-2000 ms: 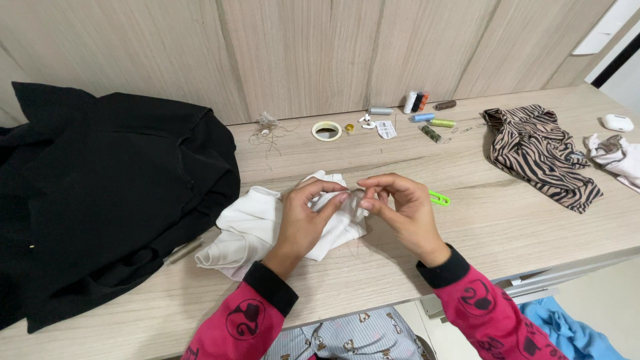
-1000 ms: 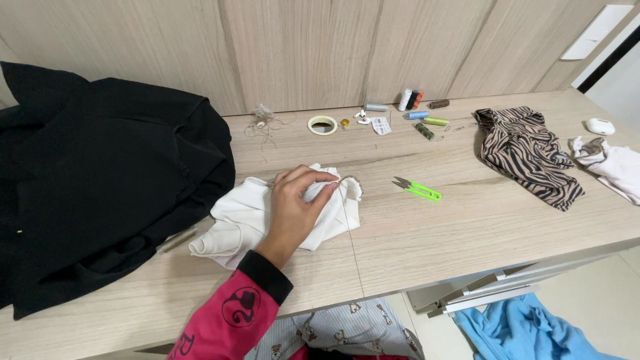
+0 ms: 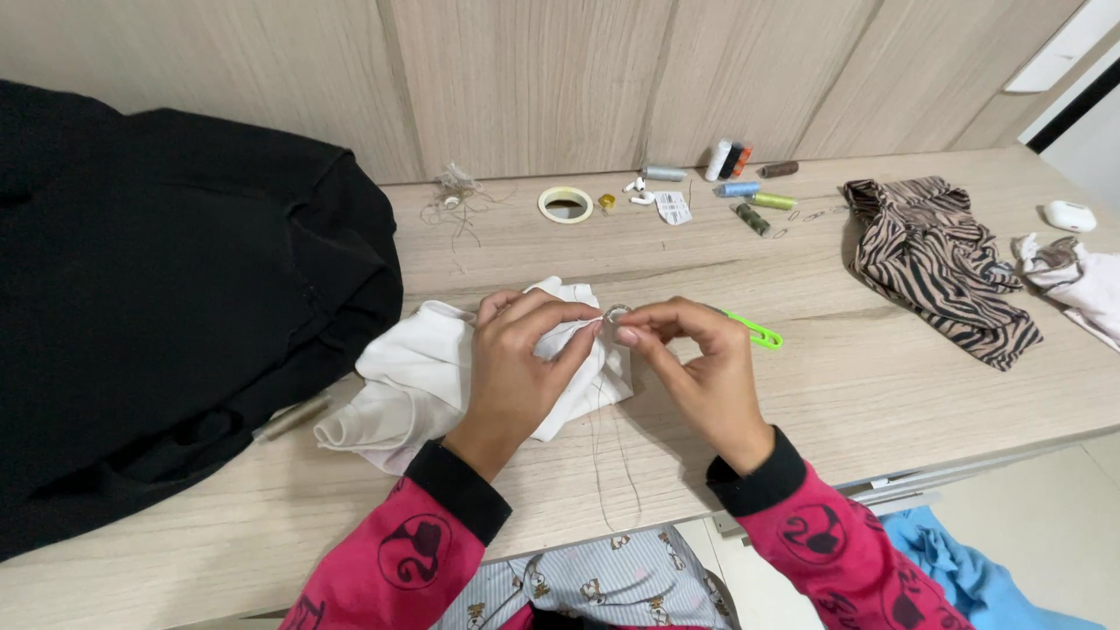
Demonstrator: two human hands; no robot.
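My left hand [image 3: 534, 367] pinches an edge of the white cloth [image 3: 420, 350], which lies bunched on the wooden table. Close to its fingertips, my right hand [image 3: 696, 367] has thumb and fingers at the cloth's greyish trim [image 3: 618, 311]; a needle cannot be made out there. A long thin dark thread [image 3: 598, 472] hangs from the cloth toward the table's front edge. Partly behind my right hand lie green-handled thread snips [image 3: 759, 333], their blades hidden.
Black fabric [image 3: 175, 289] covers the left side, beside a spool [image 3: 294, 417]. Along the back are tangled thread [image 3: 455, 188], a tape roll [image 3: 565, 205], earbuds [image 3: 641, 192], a paper tag [image 3: 673, 208] and several thread spools [image 3: 738, 190]. Zebra-patterned cloth [image 3: 941, 254] and an earbud case [image 3: 1069, 216] lie right.
My right hand, out of view one second ago, is back at the cloth beside my left hand. It now partly covers the snips, which showed whole then.
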